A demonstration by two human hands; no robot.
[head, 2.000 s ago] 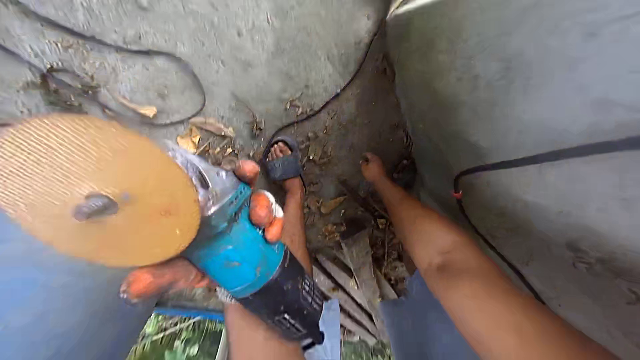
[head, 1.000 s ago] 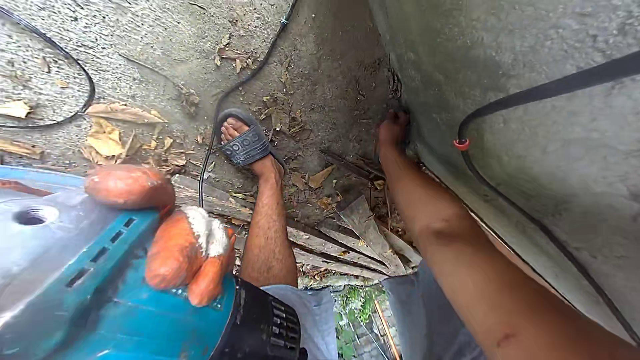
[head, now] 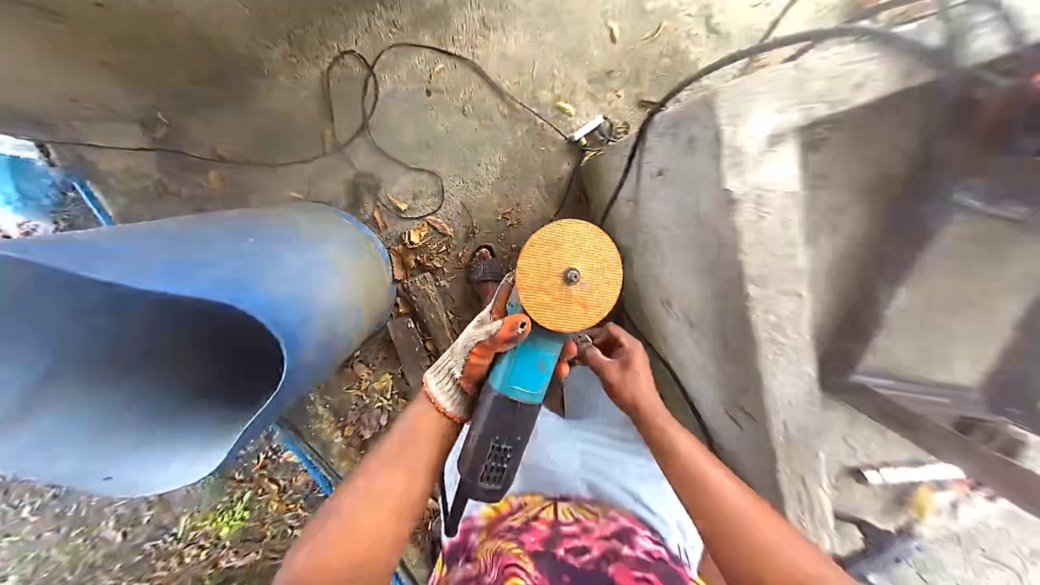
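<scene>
A teal and black angle grinder (head: 520, 366) is held upright in front of my lap, its tan abrasive disc (head: 569, 276) facing up at me. Around its body closes my left hand (head: 479, 349), in a white knit glove with orange coated fingers. Bare, my right hand (head: 619, 361) is at the grinder's right side, just below the disc, its fingers bent close to the gloved fingertips. A small thing seems to be between its finger and thumb, too small to name.
A large blue barrel (head: 325, 252) with a cut opening lies at left. A concrete block structure (head: 682, 244) rises close on the right. A black cable (head: 487, 77) loops over the concrete ground to a white socket block (head: 589, 130). Wood pieces (head: 410, 349) and dry leaves lie below.
My right hand has come up from low beside the concrete wall to the grinder. The grinder, still in my left hand, now stands in mid-view. The view has shifted widely.
</scene>
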